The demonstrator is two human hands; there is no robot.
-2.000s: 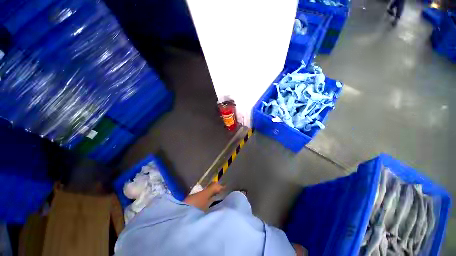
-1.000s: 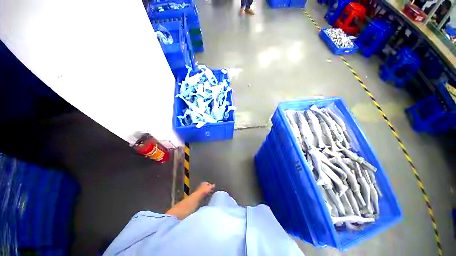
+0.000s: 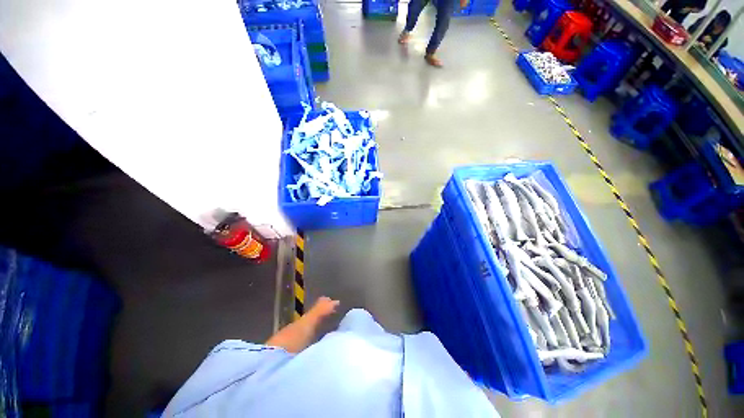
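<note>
A stack of blue crates [image 3: 465, 302] stands at my right front. Its open top crate holds long, slim grey moulded parts [image 3: 542, 277], partly in rows and partly crossed, with clear film at the edges. My left hand [image 3: 325, 308] hangs low in front of my body, away from the stack, with nothing visible in it; its fingers look loosely curled and small. My right hand is not in view.
A crate of light-blue parts [image 3: 330, 155] stands by the white pillar [image 3: 163, 106]. A red fire extinguisher [image 3: 245, 242] is at the pillar's foot. Wrapped crates [image 3: 49, 335] stand at left. A person's legs [image 3: 428, 28] show at the top. Stools and a workbench line the right.
The view has swung right from the cartons and wrapped stacks toward the grey-part crates and workbench. Over the last second it barely shifts, while the distant person's legs move right and nearer.
</note>
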